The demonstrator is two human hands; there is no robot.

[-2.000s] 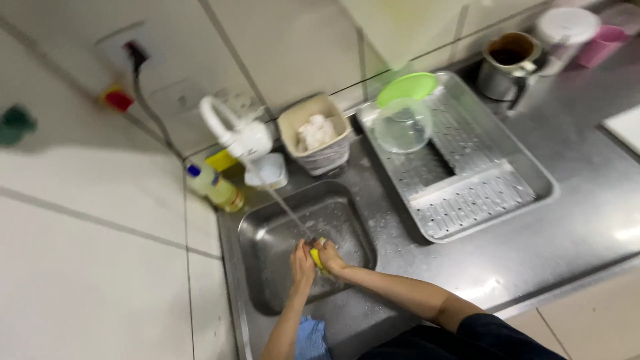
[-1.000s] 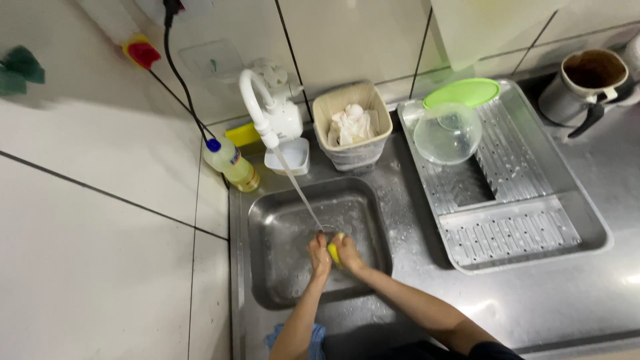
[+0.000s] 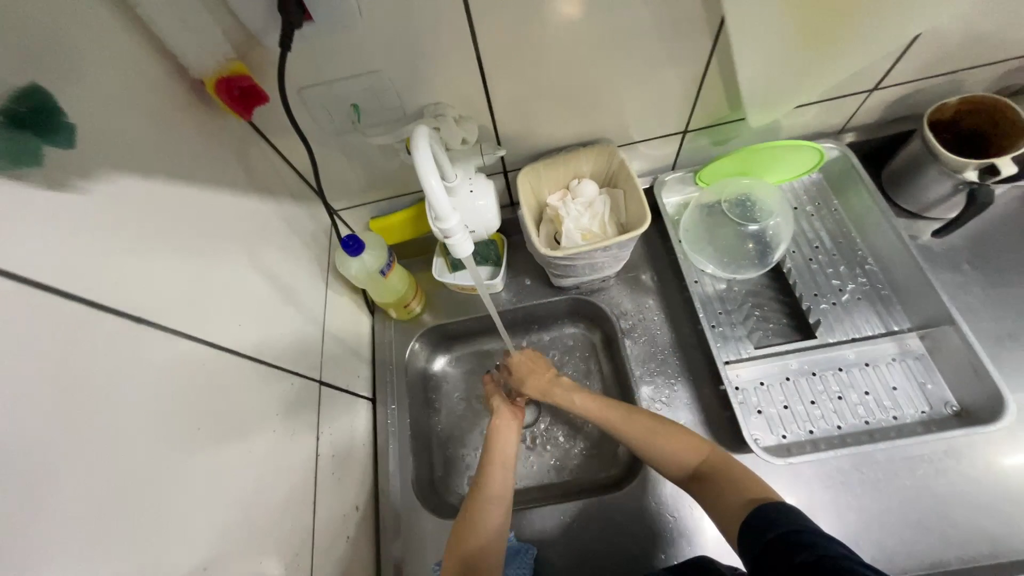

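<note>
Water runs from the white faucet point(image 3: 436, 192) onto my two hands, which touch each other over the stainless steel sink basin point(image 3: 576, 336). My left hand point(image 3: 504, 398) is palm up with its fingers partly spread. My right hand point(image 3: 530, 374) lies over its fingers. No object shows between them, though their overlap hides part of the palms. Behind the basin, a small white dish point(image 3: 478, 282) holds a green scouring sponge point(image 3: 486, 254) with a yellow edge. A bottle of yellow liquid point(image 3: 382, 276) with a blue cap stands left of the dish.
A beige lined bin point(image 3: 584, 256) with white waste stands behind the basin. Right of it, an aluminium dish rack point(image 3: 864, 352) holds a clear bowl point(image 3: 736, 232) and a green lid point(image 3: 760, 162). Farther right is a metal jug point(image 3: 932, 176). A blue cloth point(image 3: 520, 558) lies at the front edge.
The yellow sponge seen in my hands earlier no longer shows there. A green sponge with a yellow edge now lies in the white dish. My hands have come together under the water.
</note>
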